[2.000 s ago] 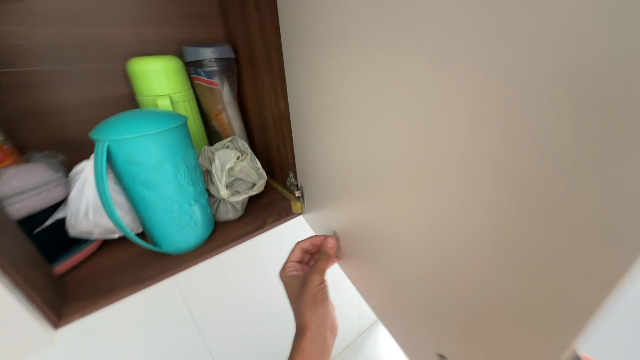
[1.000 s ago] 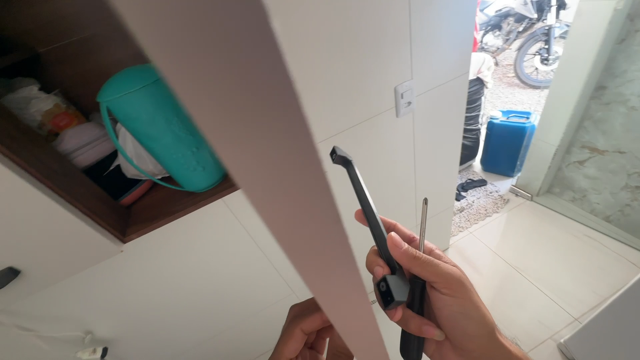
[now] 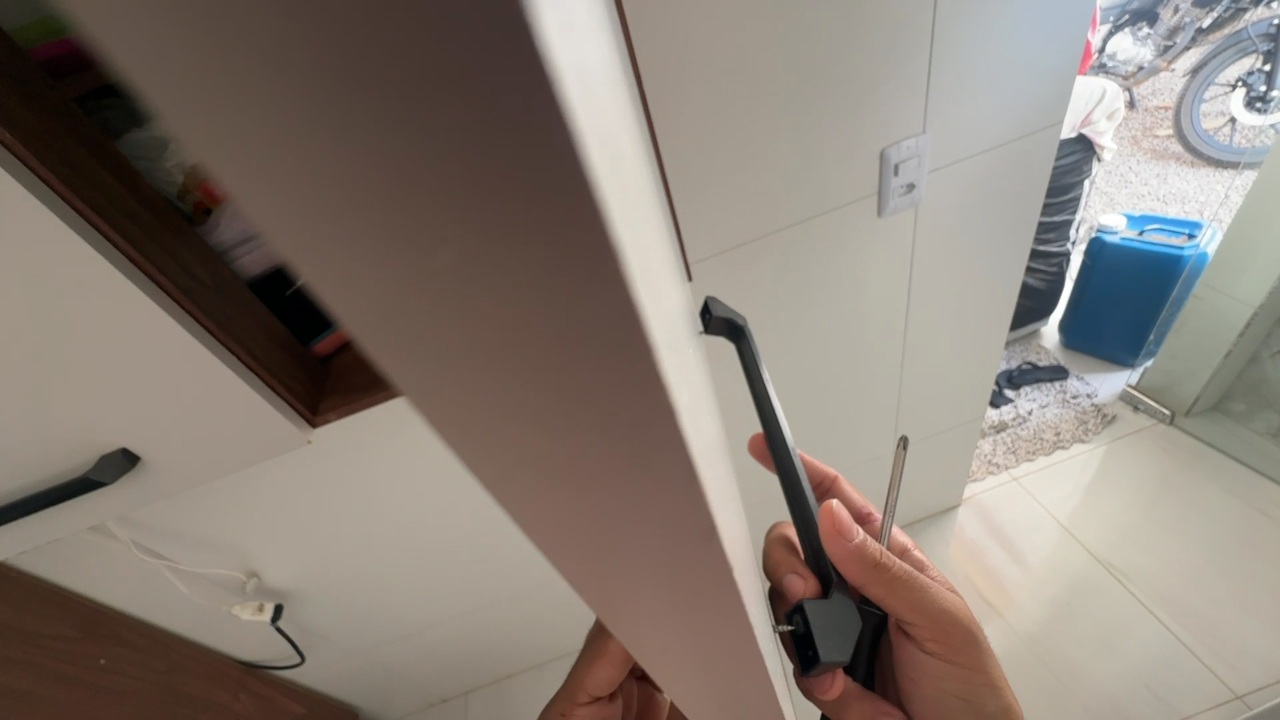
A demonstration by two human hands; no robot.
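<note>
Seen nearly edge-on, a cabinet door (image 3: 480, 330) crosses the view. My right hand (image 3: 900, 610) holds a black cabinet handle (image 3: 780, 440) beside the door's outer face, and also a screwdriver (image 3: 896, 490) whose metal shaft points up. A screw (image 3: 784, 628) sticks out between the door and the handle's lower end. The handle's upper end is close to the door; contact there cannot be told. My left hand (image 3: 610, 680) is on the door's inner side near its lower edge, partly hidden by the door, so what its fingers hold does not show.
An open cabinet compartment (image 3: 345, 385) with stored items is at left, next to a closed front with a black handle (image 3: 70, 487). Below hangs a white plug connector (image 3: 257, 611). A wall switch (image 3: 903, 175), a blue jerrycan (image 3: 1135, 290) and a motorcycle (image 3: 1225, 90) are at right.
My right hand, out of view two seconds ago, now shows with the handle and screwdriver. The view has turned along the door. The screw at the handle's lower end is now visible.
</note>
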